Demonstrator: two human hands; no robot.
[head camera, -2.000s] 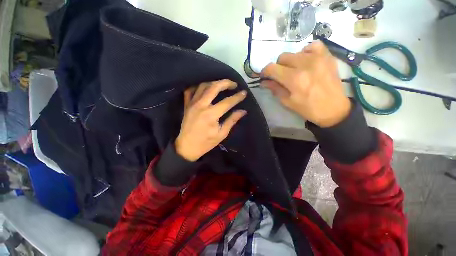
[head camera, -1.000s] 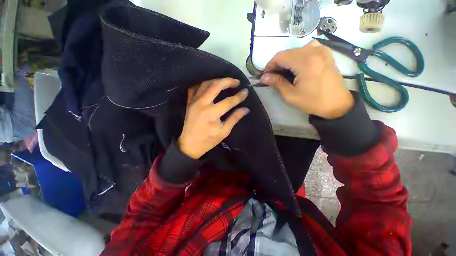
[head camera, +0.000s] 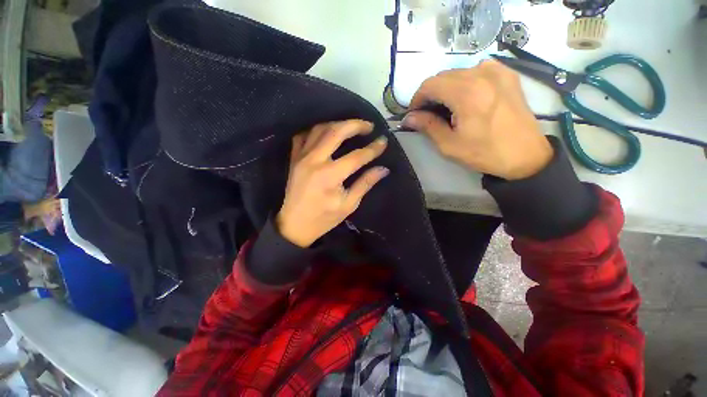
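Note:
A large dark denim garment (head camera: 225, 108) with pale stitch lines lies over the table edge and my lap. My left hand (head camera: 322, 182) lies on the cloth near its curved right edge, fingers bent, with cloth between them. My right hand (head camera: 481, 116) is just right of that edge, thumb and forefinger pinched on a small slim dark tool, possibly thread snips (head camera: 401, 122). The tool's tip is at the cloth edge. Most of the tool is hidden in the fingers.
Shears with green handles (head camera: 577, 93) lie on the white machine table (head camera: 659, 186), right of my right hand. Machine parts (head camera: 469, 23) and a cream knob (head camera: 587, 32) are at the top. More dark cloth hangs over a white bin (head camera: 76, 225) at left. Another person's hand (head camera: 43, 209) shows far left.
My right hand and the small tool have shifted slightly at the cloth edge. My left hand stays on the cloth. Another person's hand has come into view at the far left.

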